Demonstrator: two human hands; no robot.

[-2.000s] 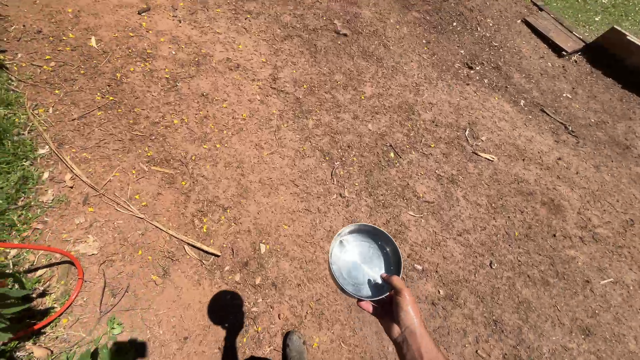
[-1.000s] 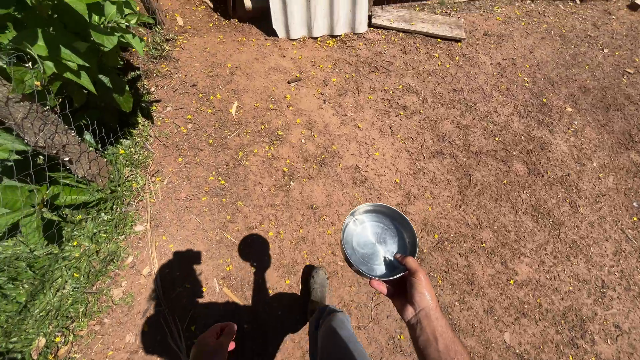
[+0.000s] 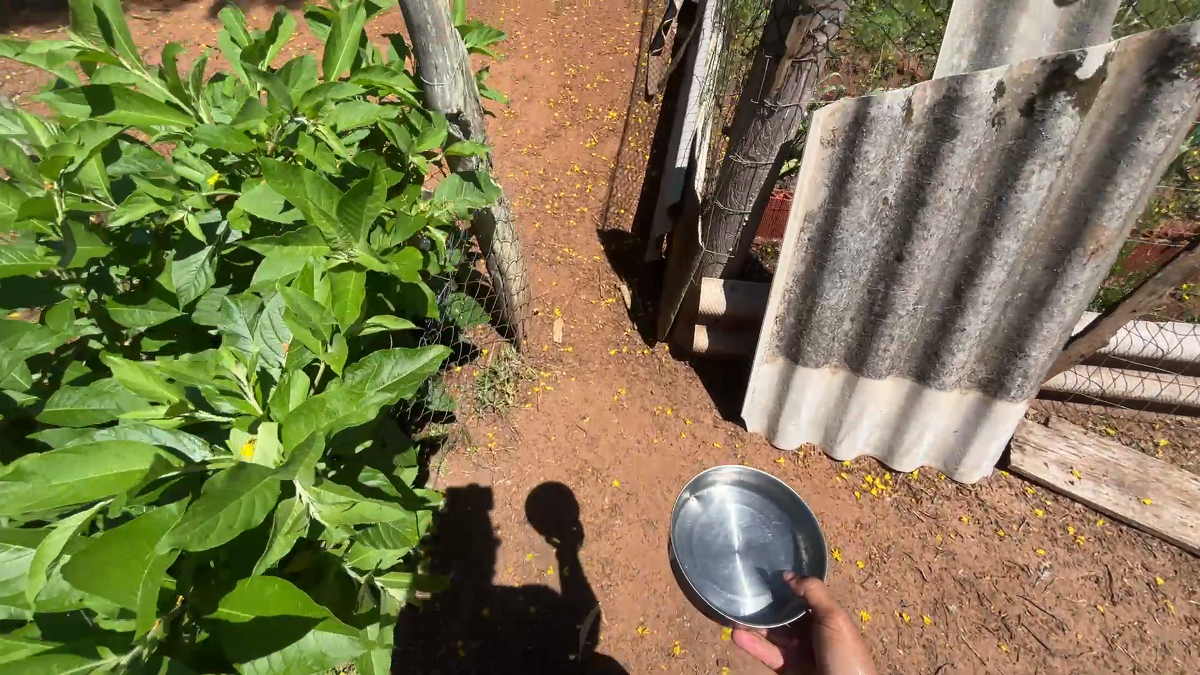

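My right hand (image 3: 814, 630) grips a round, shallow metal pan (image 3: 736, 534) by its lower right rim, thumb over the edge and fingers beneath. The inside of the pan faces up and shows bare, shiny metal. Below the pan lies reddish dirt ground with small yellow petals. My left hand is outside the view.
Leafy green plants (image 3: 225, 394) fill the left side beside a wooden post (image 3: 469, 150) with wire mesh. A dirt path (image 3: 562, 187) runs between it and another post (image 3: 764, 141). A corrugated sheet (image 3: 937, 244) leans at the right, near a wooden plank (image 3: 1116, 478).
The view has turned and moved from open ground to the gap between the posts. My left hand, at the bottom edge one second ago, has left the view. The pan remains in my right hand.
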